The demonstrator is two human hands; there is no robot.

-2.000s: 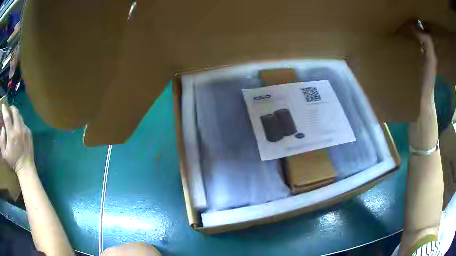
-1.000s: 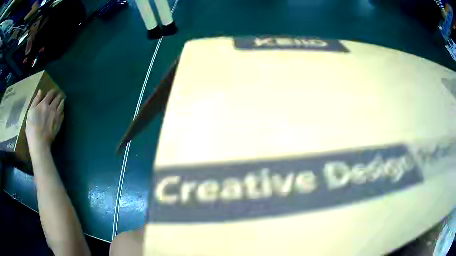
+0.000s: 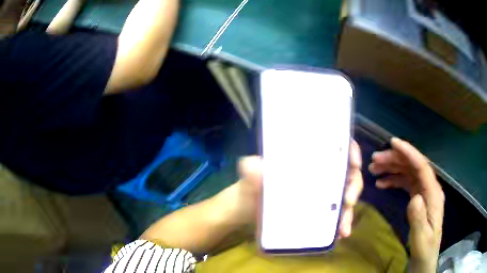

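A smartphone (image 3: 304, 160) with a bright white screen and dark rim is upright in the middle of the view, over my lap. My left hand (image 3: 249, 186) holds it, with the thumb on its left edge and fingertips around its right edge. The palm is hidden behind the phone. My right hand (image 3: 414, 178) is to the right of the phone, not touching it, with the fingers apart and slightly curled, holding nothing.
An open brown carton (image 3: 406, 74) lies on the green bench (image 3: 288, 32) at the upper right, cut off by the edge. A person in dark clothes (image 3: 107, 122) sits at left. A blue plastic stool (image 3: 171, 170) and brown boxes (image 3: 59, 218) stand below.
The view has swung down from the bench to my lap. The phone is now in my left hand. The carton's raised lid, which filled the view, no longer shows; its open body is at upper right.
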